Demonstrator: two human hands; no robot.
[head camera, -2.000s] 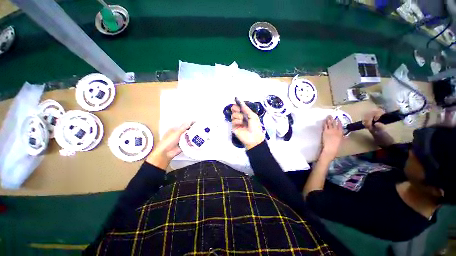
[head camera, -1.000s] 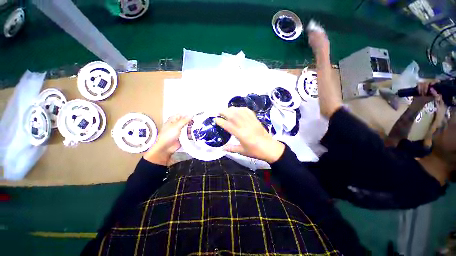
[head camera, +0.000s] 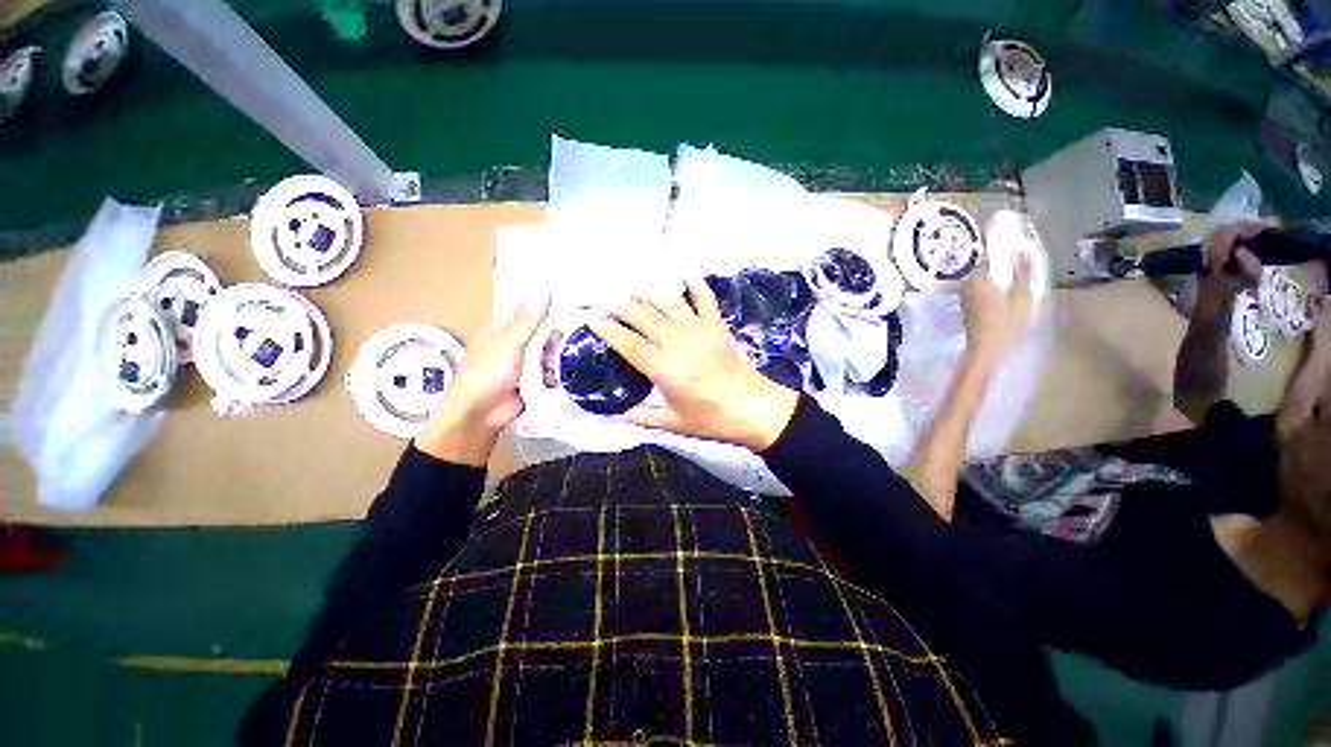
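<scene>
A white round housing (head camera: 543, 382) lies on the white sheet (head camera: 628, 263) close in front of me. A glossy black round centre part (head camera: 596, 374) sits in it. My left hand (head camera: 489, 382) grips the housing's left rim. My right hand (head camera: 698, 362) rests over the black part's upper right edge, fingers spread on it; its underside is hidden. More glossy black parts (head camera: 769, 310) cluster just right of my right hand. A unit with a white ring and dark centre (head camera: 847, 277) lies beyond them.
White housings (head camera: 263, 347) lie at left beside a folded foam sheet (head camera: 91, 358). A slanting grey bar (head camera: 270, 102) crosses upper left. The green conveyor (head camera: 657, 73) carries round units. A grey-white box (head camera: 1088, 197) and another worker (head camera: 1153, 569) are at right.
The black part has come onto the housing, and my right hand has moved left from the cluster onto it. The other worker's hand reached over the conveyor and is now back by the sheet.
</scene>
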